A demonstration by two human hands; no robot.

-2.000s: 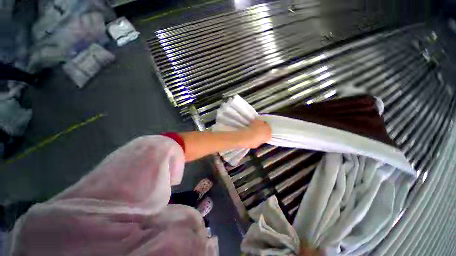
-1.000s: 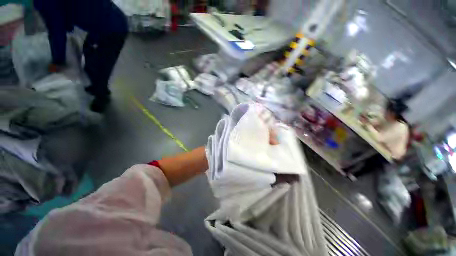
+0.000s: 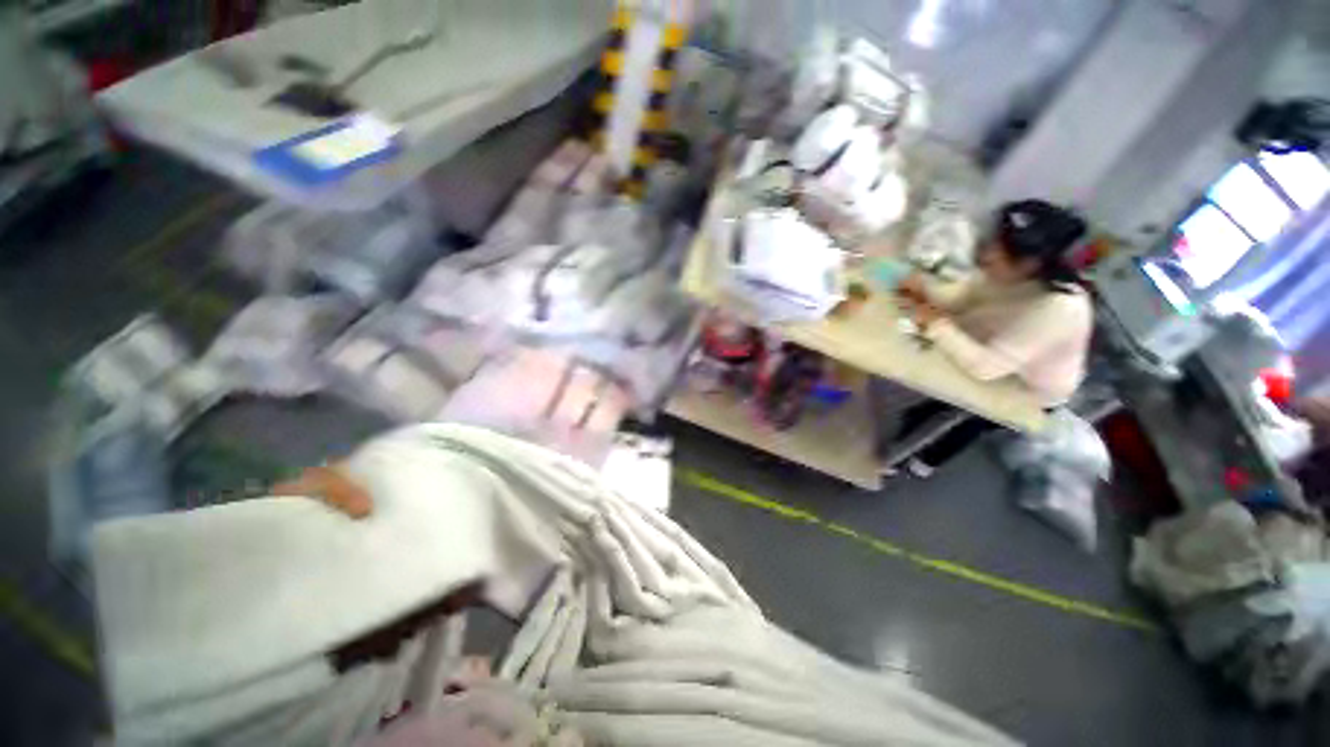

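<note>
A white curtain panel (image 3: 642, 584) hangs in long gathered pleats from centre to lower right. Its broad flat end is raised at the lower left. The fingers of my left hand (image 3: 333, 490) lie over that end's top edge and grip it; the rest of the hand is hidden behind cloth. A maroon strip (image 3: 406, 628) shows under the flat part. A blurred pinkish patch is at the bottom edge among the folds; I cannot tell whether it is my right hand or sleeve.
A pale table (image 3: 481, 66) with a blue item stands upper left. Wrapped bundles (image 3: 540, 277) lie on the floor beyond the cloth. A person sits at a workbench (image 3: 817, 329) right of centre. Sacks (image 3: 1218, 584) are at the right. A yellow floor line (image 3: 904, 555) crosses between.
The view has swung right, away from the rod rack to the tables and bundles. The curtain, earlier over the rods, is now held up off them, with its flat end at the lower left.
</note>
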